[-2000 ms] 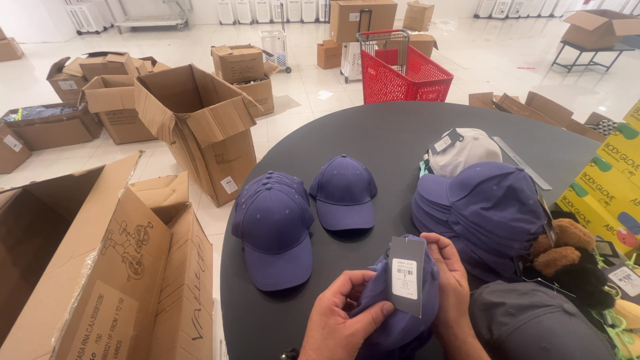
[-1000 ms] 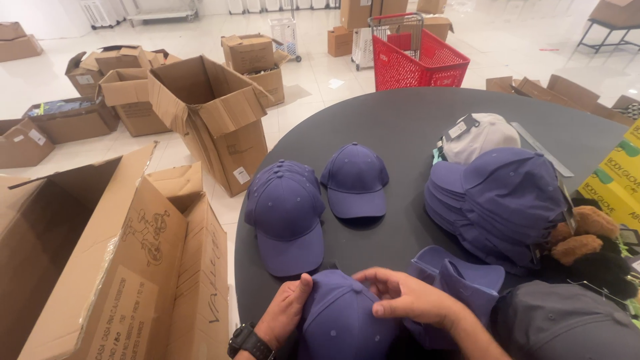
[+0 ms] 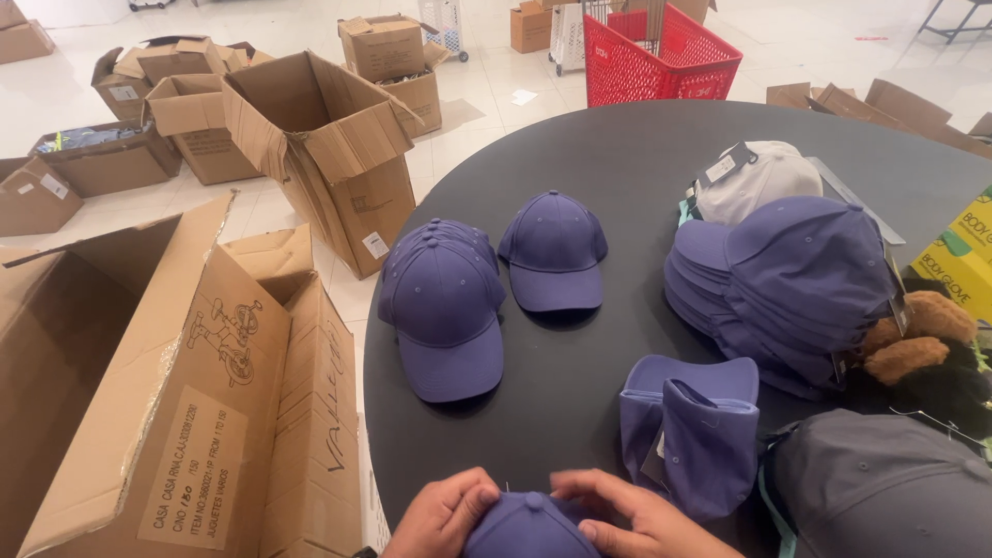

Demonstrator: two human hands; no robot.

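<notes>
At the bottom edge, a blue-purple baseball cap (image 3: 531, 527) is partly cut off by the frame. My left hand (image 3: 446, 515) pinches its left side between thumb and fingers. My right hand (image 3: 635, 515) is at its right side, thumb against the fabric and fingers raised over the crown. Just to the right lies a folded blue-purple cap (image 3: 709, 457) with a tag. Ahead of my hands sit a nested row of matching caps (image 3: 442, 302) and a lone cap (image 3: 554, 248), brims toward me. A taller stack of such caps (image 3: 798, 279) stands at the right.
The round dark table (image 3: 589, 163) also bears a light grey cap (image 3: 759, 182), a dark grey cap (image 3: 883, 480), brown and black plush items (image 3: 914, 341) and yellow packaging (image 3: 953, 263). Open cardboard boxes (image 3: 364, 209) stand left of it; a red shopping cart (image 3: 659, 62) is behind.
The folded cap, absent from the table two seconds ago, lies right of my hands since the second frame. The cap between my hands has moved lower, partly out of view.
</notes>
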